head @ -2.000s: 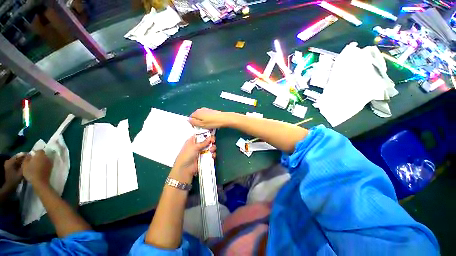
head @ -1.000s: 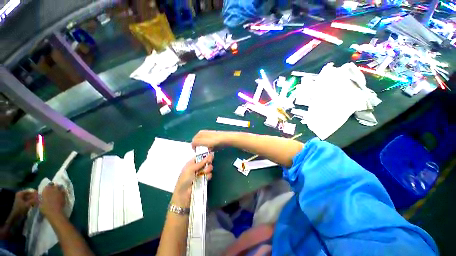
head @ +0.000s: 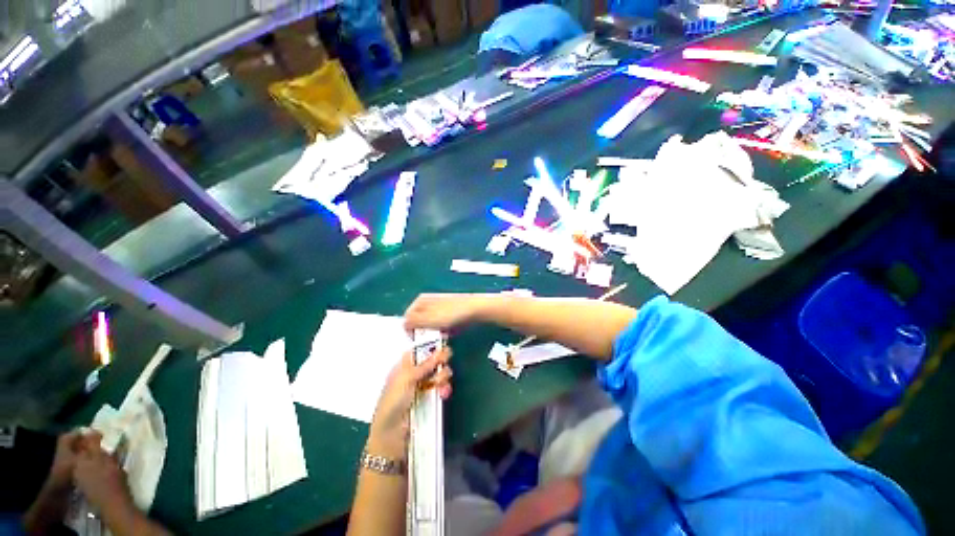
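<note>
My left hand (head: 419, 377) is closed around the upper part of a long white strip (head: 426, 461), which hangs down past the belt's near edge. A small orange spot shows at its fingers. My right hand (head: 435, 312) is at the strip's top end, fingers bent down over it; whether it grips the strip is hard to see. A plain white sheet (head: 340, 361) lies just left of the hands. A white module with a strip (head: 529, 354) and a thin tan stick (head: 615, 292) lie near my right forearm.
A striped stack of white strips (head: 246, 429) lies left. Another person's hands (head: 94, 466) work at far left. A glowing pile of strips (head: 560, 220) and crumpled white cloth (head: 691, 204) lie ahead right. A metal post (head: 115, 267) meets the belt at left. A blue stool (head: 861, 335) stands right.
The view has tilted up, so the belt things sit lower and more of the hall shows. My hands stay together at the strip's top end, and the strip hangs more upright than at first.
</note>
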